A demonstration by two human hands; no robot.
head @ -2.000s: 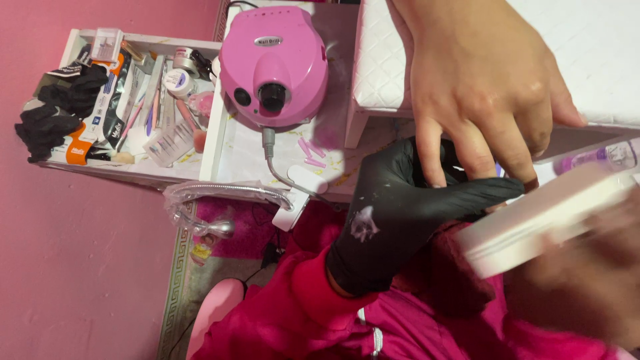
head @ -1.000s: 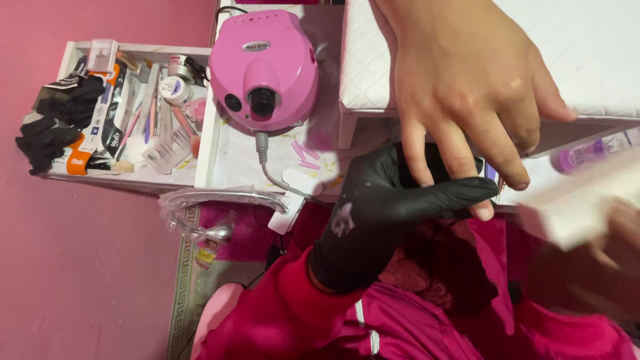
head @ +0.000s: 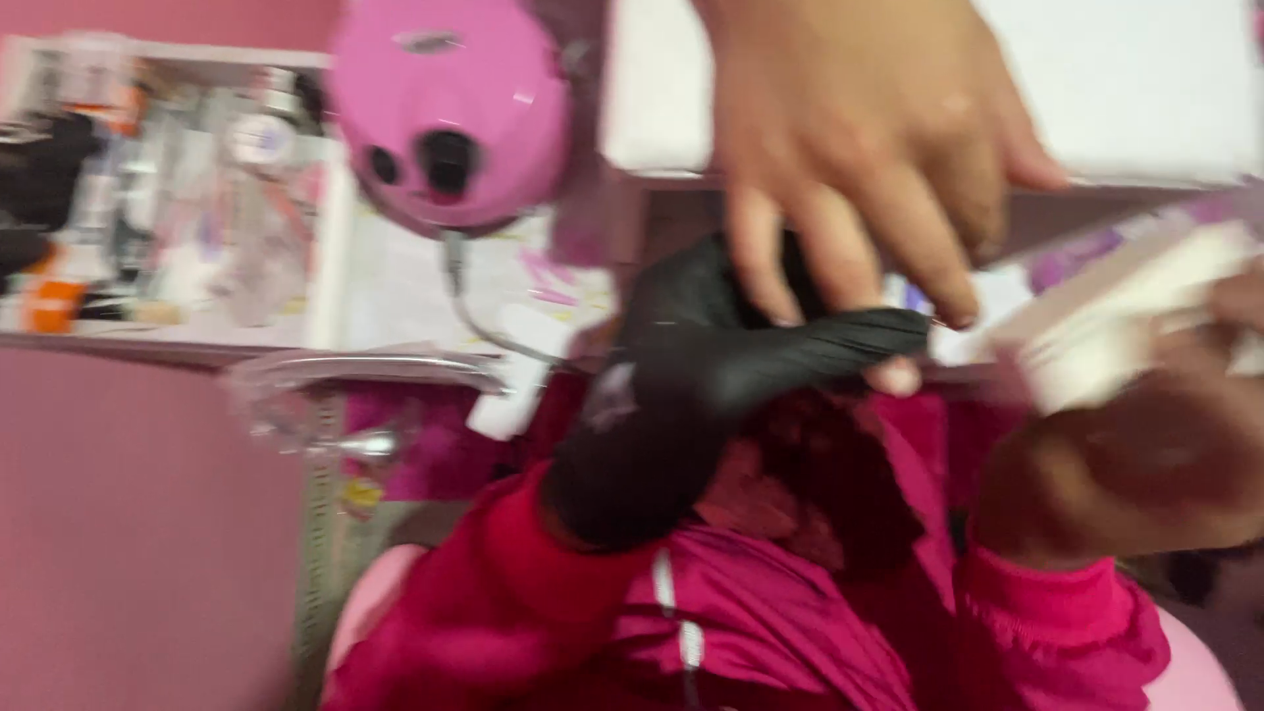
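Observation:
My left hand (head: 711, 375), in a black glove with a whitish smudge, grips a finger of another person's hand (head: 869, 128) between thumb and fingers. That hand reaches down from the top of the view, palm down, its fingers spread. At the right, my right hand (head: 1126, 464) is ungloved and blurred, closed around a pale block-shaped object (head: 1116, 316), whose kind I cannot make out. The block is tilted and lies just right of the held fingertip. My left fingertips are partly hidden behind the other person's fingers.
A pink nail drill machine (head: 454, 109) with a grey cable stands at the upper left. Beside it an open drawer (head: 331, 267) holds brushes, jars and black gloves. A plastic-wrapped flexible lamp arm (head: 365, 365) extends below. A white padded rest (head: 1116, 89) is at the upper right.
The view has moved closer, and the picture is more blurred. My left hand stays on the other person's finger. My right hand still holds the pale block.

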